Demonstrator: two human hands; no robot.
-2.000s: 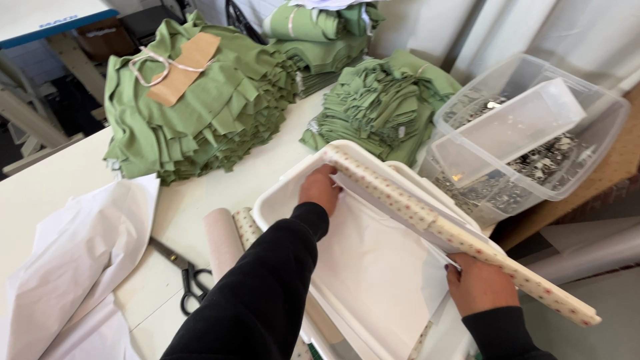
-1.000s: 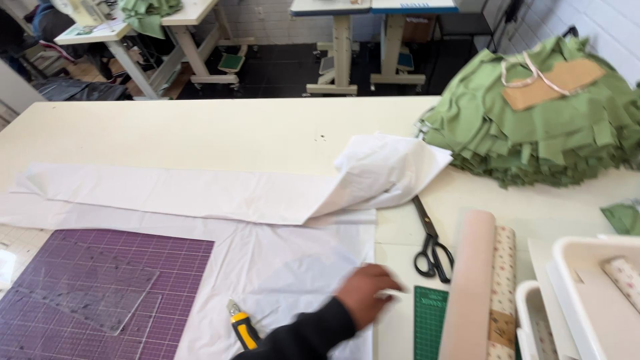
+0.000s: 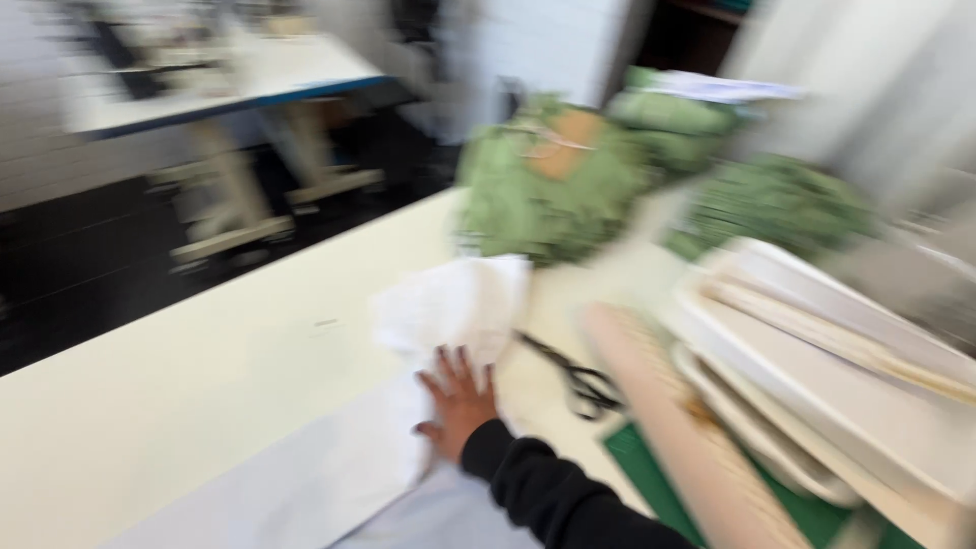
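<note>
My right hand [image 3: 456,408] lies palm down on a white sheet of fabric [image 3: 328,465], its fingers spread and nothing held. The sheet runs toward the lower left, with a crumpled part [image 3: 450,305] just beyond my fingers. To the right of the hand, black-handled scissors [image 3: 576,377] lie on the pale table. Past them lies a long pale pink roll [image 3: 656,412]. My left hand is out of view. The frame is blurred.
Right of the roll stand white plastic trays [image 3: 694,305], a pale roll [image 3: 823,328] in the upper one. A green cutting mat [image 3: 648,473] lies partly under the pink roll. Bundles of green fabric [image 3: 549,206] sit at the back. Across the floor is a worktable [image 3: 305,69].
Two seconds ago both hands held a patterned roll at the tray. Now the right hand is empty on the white fabric and the left is out of view. The view has swung.
</note>
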